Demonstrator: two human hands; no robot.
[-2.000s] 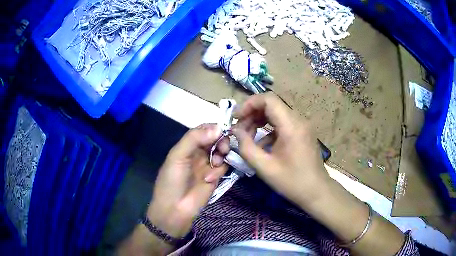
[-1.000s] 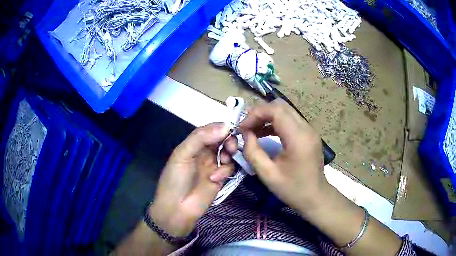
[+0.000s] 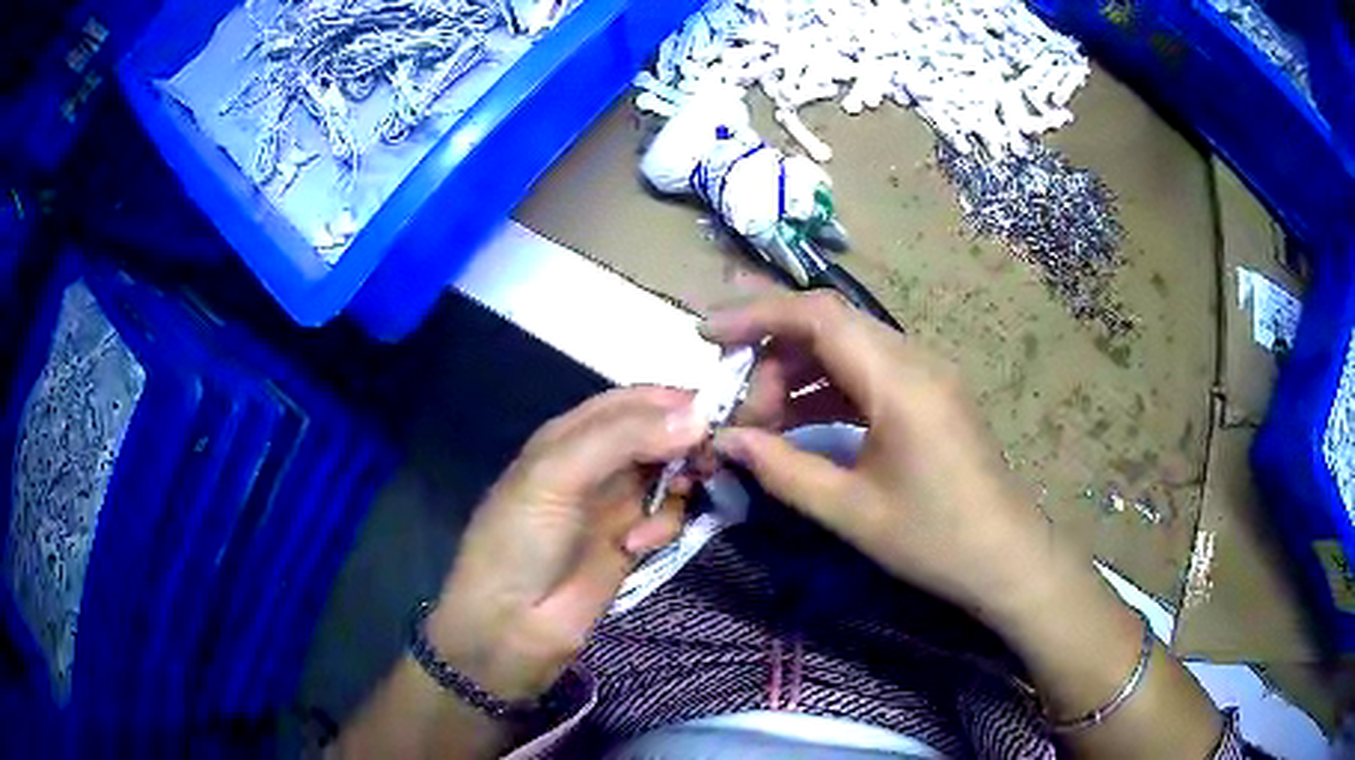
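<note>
My left hand (image 3: 572, 505) holds a small white plastic housing (image 3: 724, 389) between thumb and fingers, above my lap at the table's white front edge. My right hand (image 3: 877, 446) has its thumb and fingers around the same housing from the right, and the fingers hide part of it. A white cord (image 3: 676, 564) hangs from my left hand over my lap. The exact join of cord and housing is hidden and blurred.
A cloth-wrapped hammer (image 3: 743, 178) lies on brown cardboard (image 3: 936, 297), its handle partly behind my right hand. Behind it are heaps of white housings (image 3: 921, 60) and small metal parts (image 3: 1048, 223). A blue tray of corded pieces (image 3: 394, 238) stands left, stacked blue trays (image 3: 208, 505) lower left.
The housing has tilted to the right and its rounded end is now covered by my right fingers. My right hand has closed in around it. The view has shifted slightly.
</note>
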